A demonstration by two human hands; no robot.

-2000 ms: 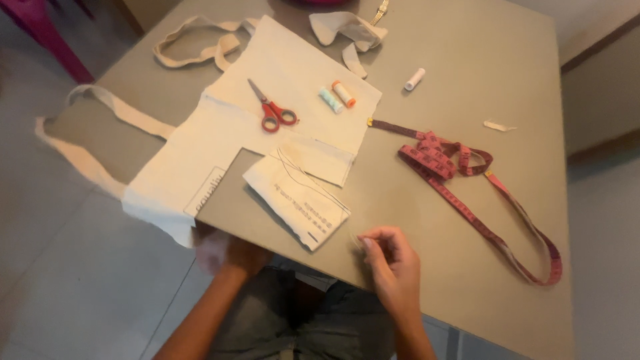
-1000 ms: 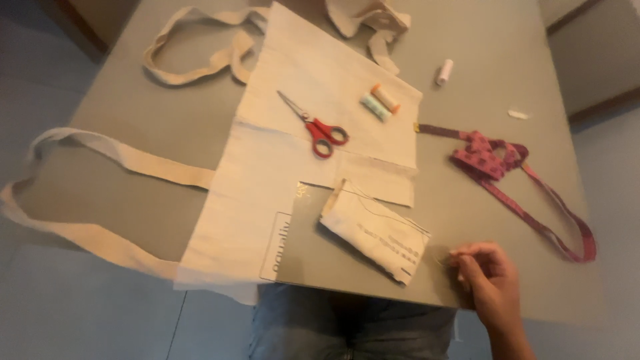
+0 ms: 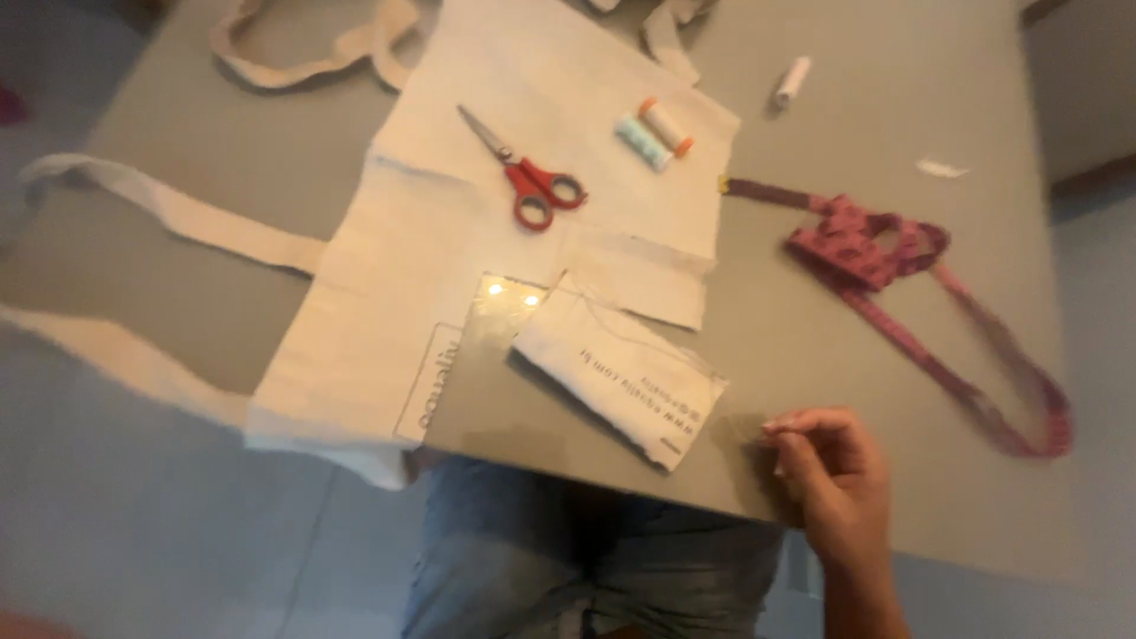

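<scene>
My right hand (image 3: pixel 834 470) is over the table's near edge, thumb and forefinger pinched on something thin and pale, perhaps a needle or thread; blur hides which. Just left of it lies a folded cream cloth piece (image 3: pixel 612 373) with printed writing and a loose thread on top. Beyond spreads a cream cloth bag (image 3: pixel 355 328) with long straps, its near corner hanging past the edge. Red-handled scissors (image 3: pixel 532 191) rest on the cloth, blades nearly together, beside a light-blue thread spool (image 3: pixel 643 142) and an orange-ended spool (image 3: pixel 666 127). My left hand is out of view.
A pink measuring tape (image 3: pixel 865 244) lies loosely tangled at the right. Behind it are a white thread spool (image 3: pixel 792 82) and a small white scrap (image 3: pixel 942 169). More cream cloth (image 3: pixel 670 44) lies at the back. The grey table (image 3: pixel 976 497) ends above my lap.
My left hand, under the near edge by the bag two seconds ago, has gone out of view. My right hand stays pinched near the folded cloth. The view has shifted and come closer.
</scene>
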